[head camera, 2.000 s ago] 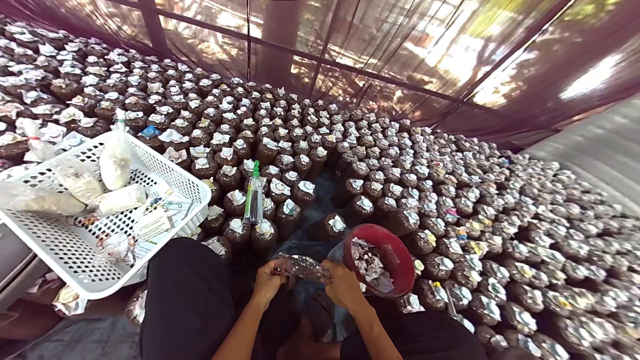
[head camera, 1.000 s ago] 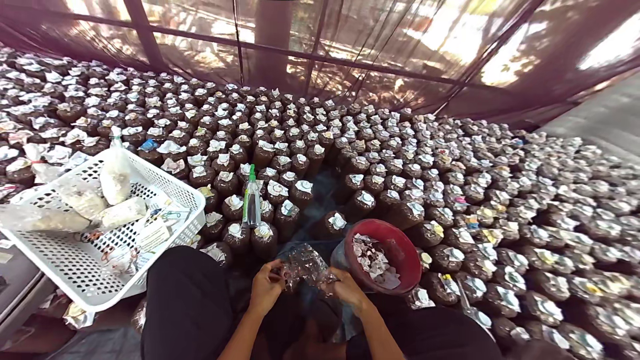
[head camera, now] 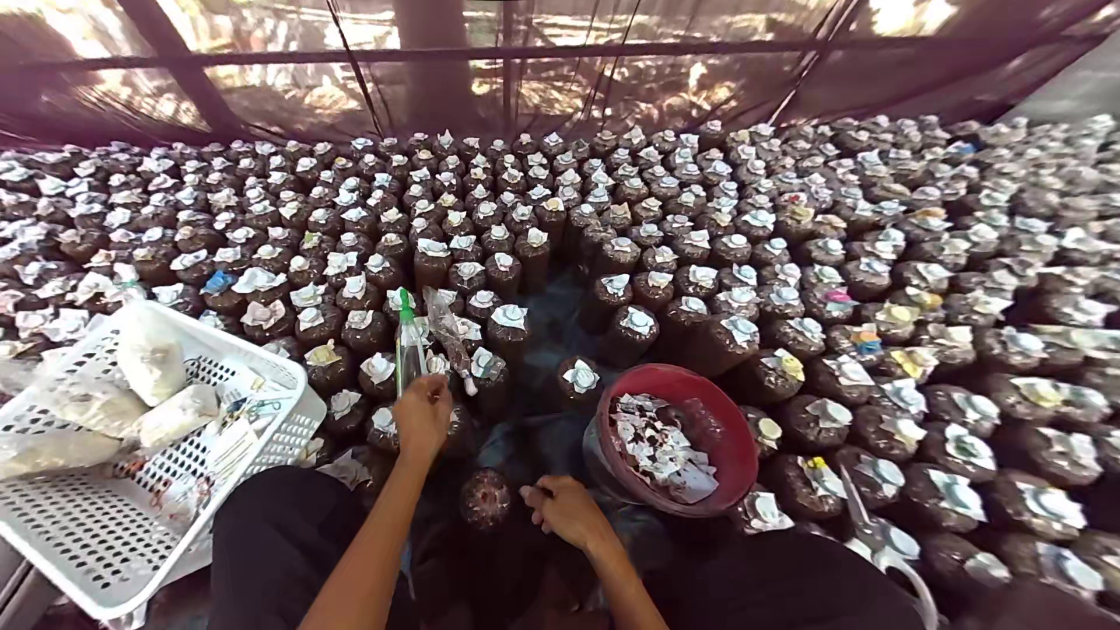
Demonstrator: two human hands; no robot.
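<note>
My left hand [head camera: 424, 416] is over the bagged blocks, by a clear bottle with a green top [head camera: 409, 346]. Just beyond its fingertips lies a crumpled clear plastic bag with dark residue [head camera: 448, 332]; whether the fingers pinch anything is unclear. Between my knees stands a round bag of dark substrate [head camera: 486, 499], its top uncovered. To the right of that bag is my right hand [head camera: 560, 509], fingers curled, a small gap from it; its grip is partly hidden. A red bucket [head camera: 744, 416] holding torn paper scraps [head camera: 665, 451] stands beyond the right hand.
Many paper-topped substrate bags [head camera: 634, 324] surround me in dense rows. A white perforated basket [head camera: 289, 372] with bags of pale material [head camera: 153, 363] sits at left. White-handled scissors [head camera: 888, 547] lie at right. Dark netting [head camera: 542, 87] hangs behind.
Both hands were together at a crumpled clear bag; now they are apart, the left moved out toward the green-topped bottle. A crumpled bag now lies beside that bottle. The view has shifted.
</note>
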